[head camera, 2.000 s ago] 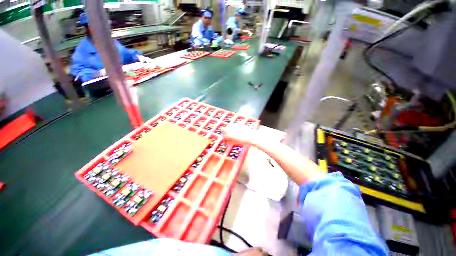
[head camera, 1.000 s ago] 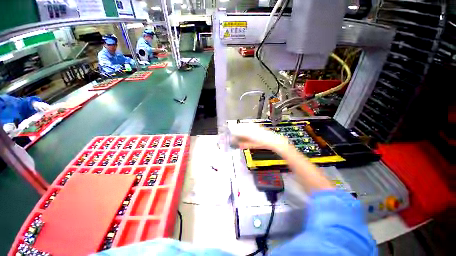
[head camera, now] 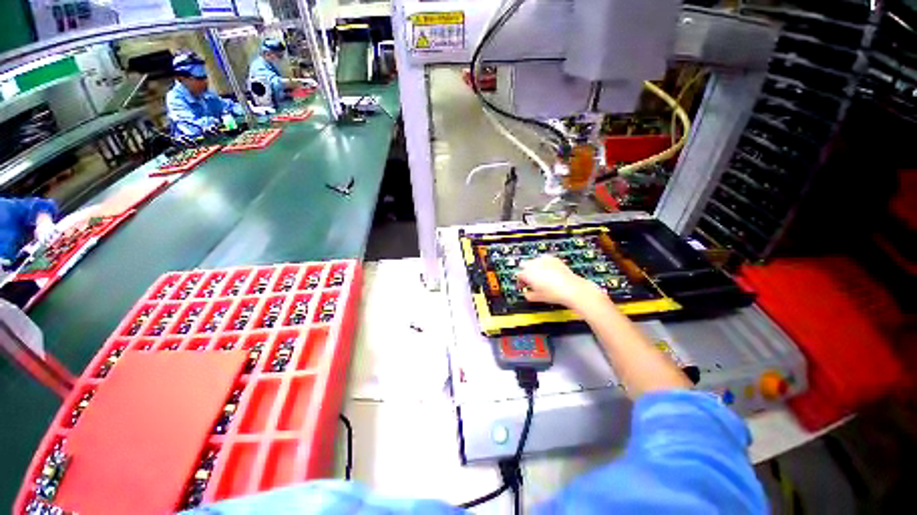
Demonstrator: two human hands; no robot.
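My right hand (head camera: 551, 281) is bare and reaches over the near left part of the black fixture (head camera: 483, 307) with its yellow edge. Its fingers point down at the boards; whether they hold one is hidden. Rows of green circuit boards (head camera: 593, 264) sit in the fixture. The amber dispensing head (head camera: 578, 169) hangs behind them. The red compartment tray (head camera: 347, 302) is at left, with boards in its far pockets, several empty pockets at its near right, and a flat red divider sheet (head camera: 151, 422) on it. My left hand is not in view; only a blue sleeve shows at the bottom edge.
The machine's upright frame (head camera: 417, 151) stands left of the fixture. A handheld controller (head camera: 524, 350) with a black cable lies in front. An orange knob (head camera: 772, 384) is at front right, beside red stacked trays (head camera: 835, 332). A dark tool (head camera: 342, 187) lies on the green bench. People in blue work at left.
My right hand has moved from the compartment tray across to the fixture and now sits over its boards. The view has turned right, bringing the whole machine into sight.
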